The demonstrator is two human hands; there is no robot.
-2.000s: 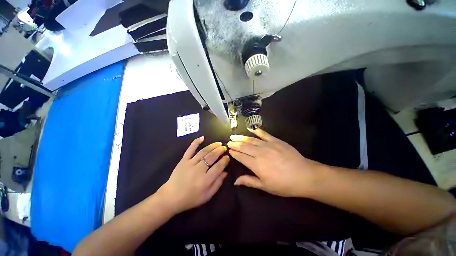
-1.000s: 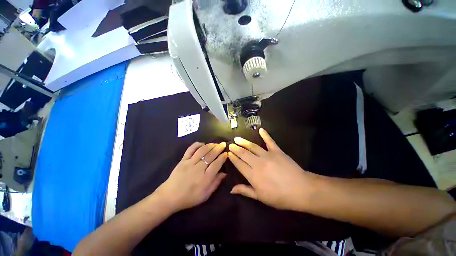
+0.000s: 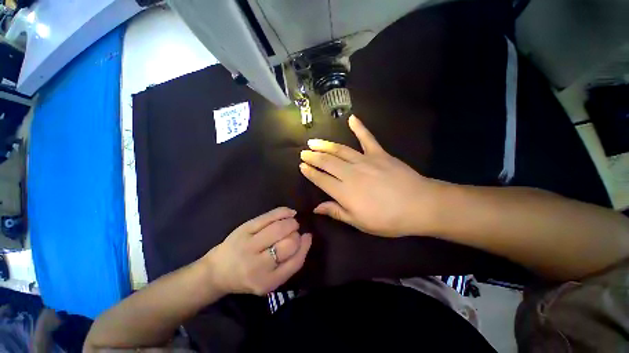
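Note:
A large dark garment panel (image 3: 200,179) lies under the lit presser foot (image 3: 304,110) of the sewing machine (image 3: 238,41). A white printed label (image 3: 232,122) sits on the panel left of the foot. My right hand (image 3: 369,186) lies flat on the panel just in front of the foot, fingers somewhat spread, thumb apart. My left hand (image 3: 265,251) is lower and further left, near the panel's front edge, with fingers bent; whether it pinches the cloth is hidden. A long pale strip (image 3: 510,110) lies on the panel's right part.
A bright blue sheet (image 3: 76,179) hangs or lies left of the white table (image 3: 155,52). A dark flat object (image 3: 610,117) is at the far right. A striped garment (image 3: 281,300) and dark cloth show below at my lap.
The view has tilted down, so the machine sits higher in the picture. My left hand has drawn back from the foot, away from my right fingertips, and curled. My right hand stays near the foot.

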